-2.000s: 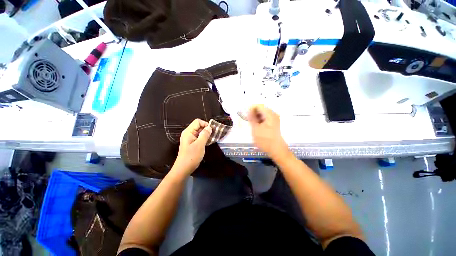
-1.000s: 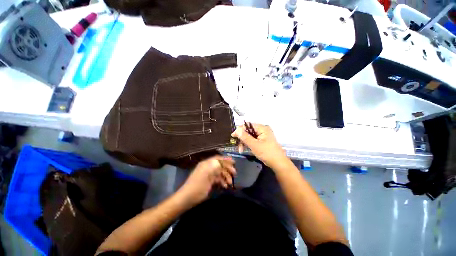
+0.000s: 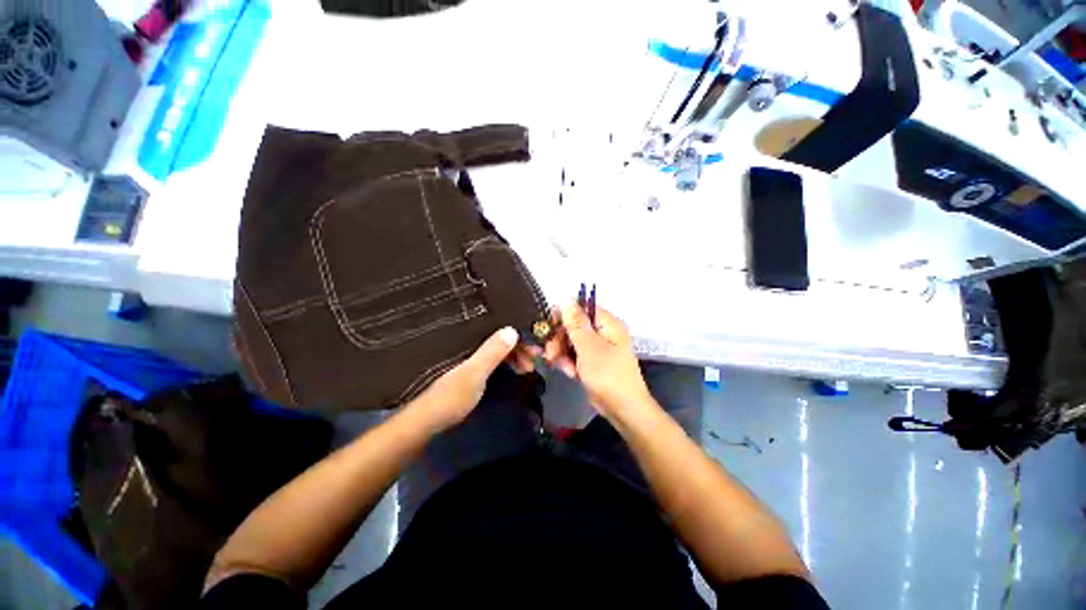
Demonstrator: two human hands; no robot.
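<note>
Dark brown trousers point(image 3: 381, 262) with pale topstitching lie on the white table, their near edge over its front edge. A narrow brown waistband end point(image 3: 491, 144) juts out at the top right. A gold metal button point(image 3: 542, 329) shows at the garment's right corner, between my hands. My left hand point(image 3: 482, 366) pinches the cloth just left of the button. My right hand point(image 3: 595, 348) touches the corner at the button's right and holds slim dark thread snips point(image 3: 587, 300), tips pointing up.
The sewing machine's presser foot area point(image 3: 681, 161) is behind, right of the garment. A black smartphone point(image 3: 776, 229) lies on the machine bed. A blue crate point(image 3: 42, 447) with brown garments stands on the floor at left. Dark pieces point(image 3: 1034, 358) hang at the table's right end.
The checked lining piece that my left hand held is no longer in view. The garment has turned and moved nearer. My left hand has come up from the lap to the button corner.
</note>
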